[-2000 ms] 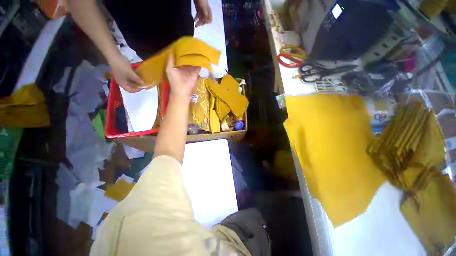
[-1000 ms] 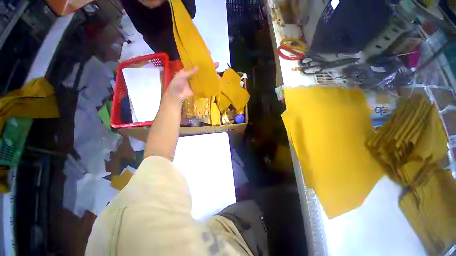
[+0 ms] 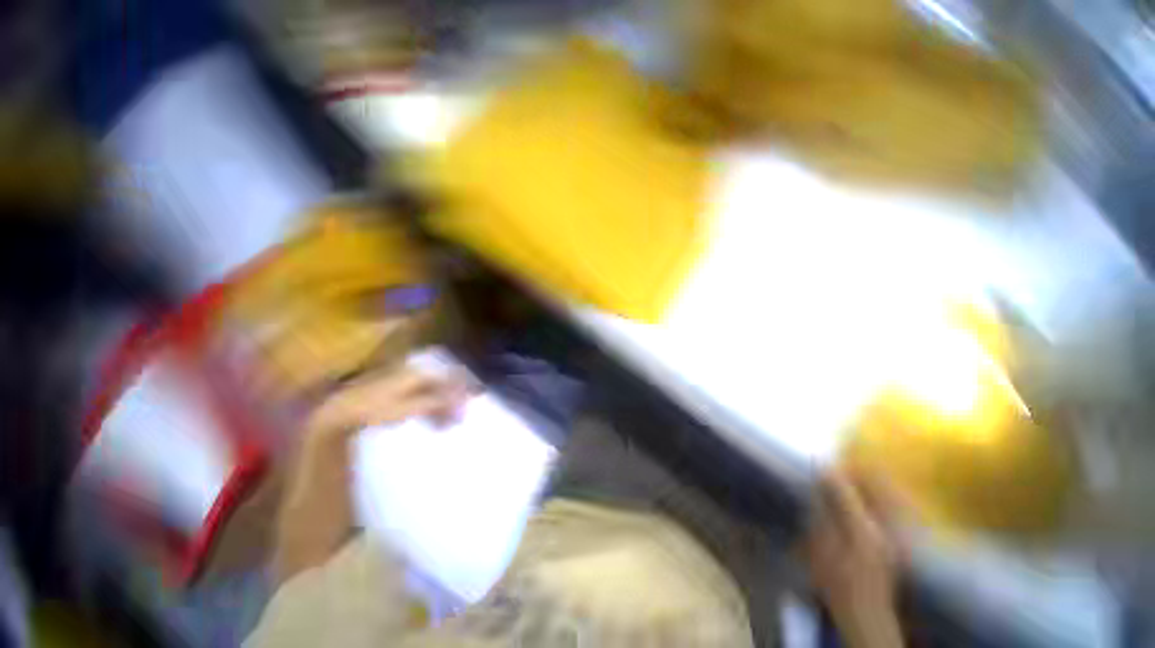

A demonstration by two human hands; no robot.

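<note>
The view is strongly blurred. My left hand (image 3: 412,395) is above the white board (image 3: 450,494) beside my lap, with no yellow panel visible in it; its fingers are unclear. My right hand (image 3: 859,538) is at the table's front edge, its fingertips by a yellow piece (image 3: 969,462) under the bright lamp glare. Whether it grips the piece cannot be told. A mustard-yellow panel (image 3: 576,177) lies flat on the white table (image 3: 773,342), farther left.
More yellow fabric (image 3: 874,89) lies along the table's far side. The red basket (image 3: 241,487) holds a white sheet at the left. Yellow pieces (image 3: 329,291) are heaped beside it. A dark gap runs between them and the table edge.
The view has swung right towards the lamp. My left hand has come back from the other person and the yellow piece held there. My right hand has come into view; the other person cannot be made out.
</note>
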